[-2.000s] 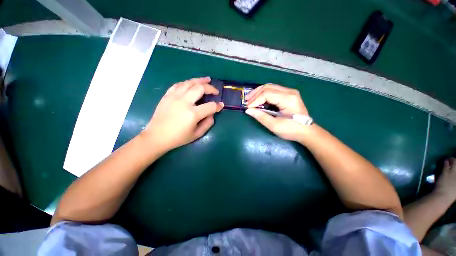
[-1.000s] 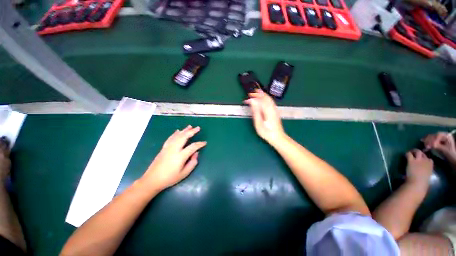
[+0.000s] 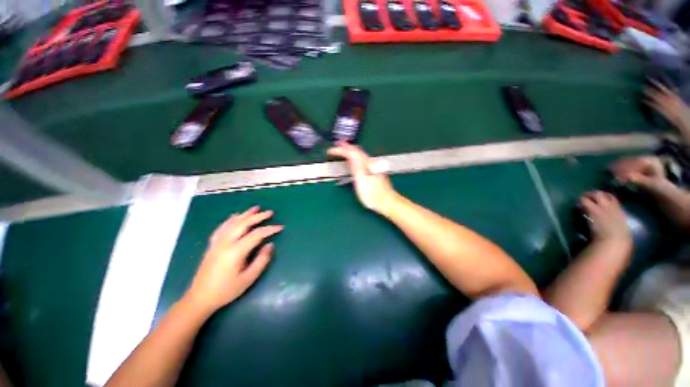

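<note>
My left hand (image 3: 232, 261) is empty, fingers apart, over the green bench beside a long white strip (image 3: 142, 261). My right hand (image 3: 368, 181) reaches to the pale rail; its fingertips are at the near end of a black handset (image 3: 351, 116) on the green conveyor. A slim pale tool (image 3: 380, 165) seems held across its palm, mostly hidden. A second handset (image 3: 292, 123) lies tilted just left of that one. Two more, one (image 3: 201, 121) nearer and one (image 3: 222, 78) behind, lie further left. Their details are blurred.
A lone handset (image 3: 522, 109) lies on the conveyor at right. Red trays of handsets (image 3: 424, 34) and dark moulded trays (image 3: 261, 29) stand beyond. A grey post (image 3: 64, 162) rises at left. A neighbour's hands (image 3: 605, 215) are at right.
The view has turned right. The handset that was under my right fingertips now lies free on the conveyor; my right hand is at the one beside it. My left hand stays open.
</note>
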